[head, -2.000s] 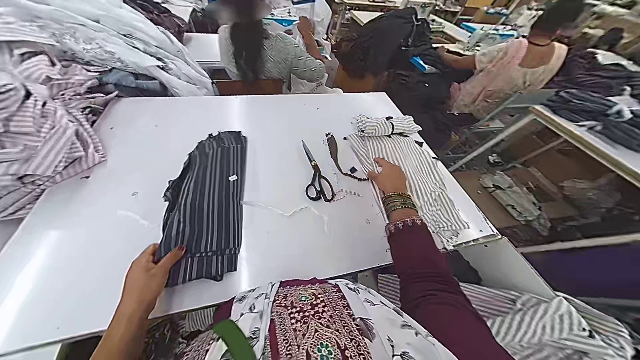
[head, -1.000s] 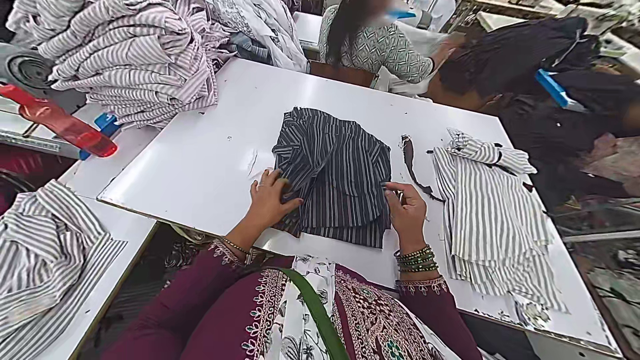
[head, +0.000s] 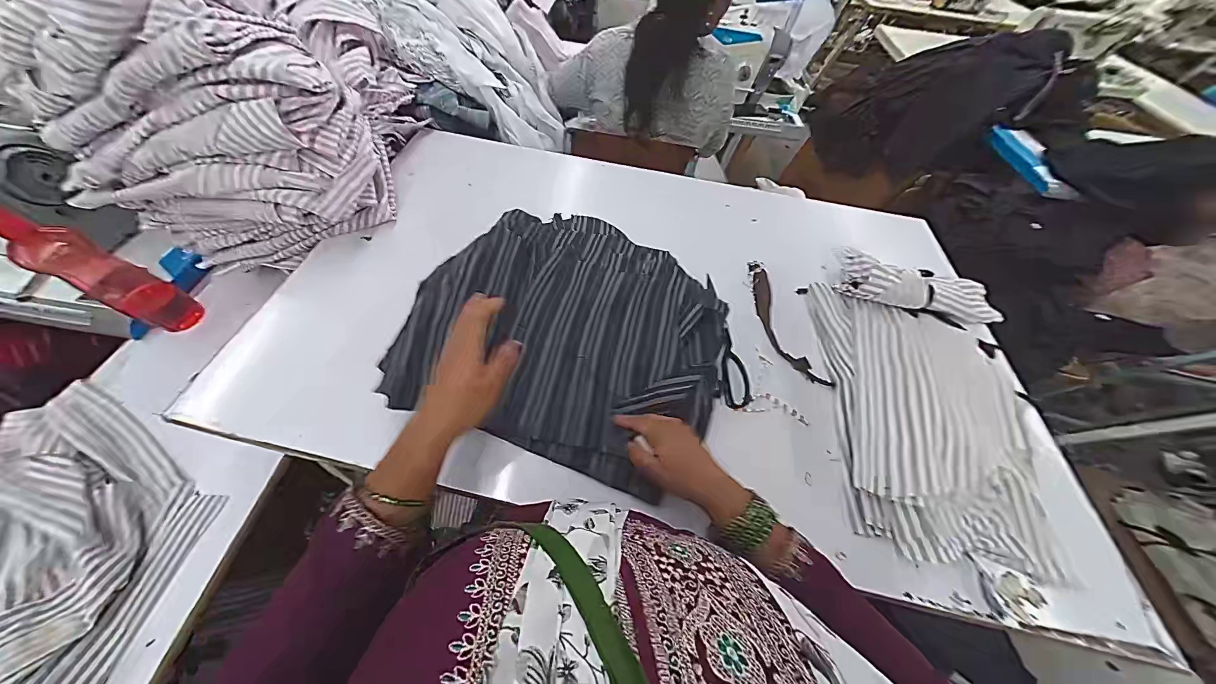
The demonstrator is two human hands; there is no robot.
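A dark striped garment piece (head: 579, 313) lies spread on the white table (head: 370, 304), its upper edge gathered. My left hand (head: 470, 370) is over its left part, fingers apart. Low on the right side, my right hand (head: 670, 454) touches the cloth near a folded-over part; whether the fingers pinch it cannot be told. One black scissor handle loop (head: 736, 380) shows at the garment's right edge, and the rest of the scissors is hidden under the cloth. To the right lie a dark narrow fabric strip (head: 771, 318) and a white striped garment stack (head: 931, 408).
Striped garments are heaped (head: 237, 133) at the back left, beside a red plastic bottle (head: 104, 275). More striped cloth (head: 85, 532) lies at the lower left. A person (head: 646, 85) sits beyond the table. Dark cloth (head: 940, 104) is piled at the back right.
The dark garment, narrow and folded two seconds ago, is now spread wide and covers most of the scissors. Both hands have moved onto it. The view has swung.
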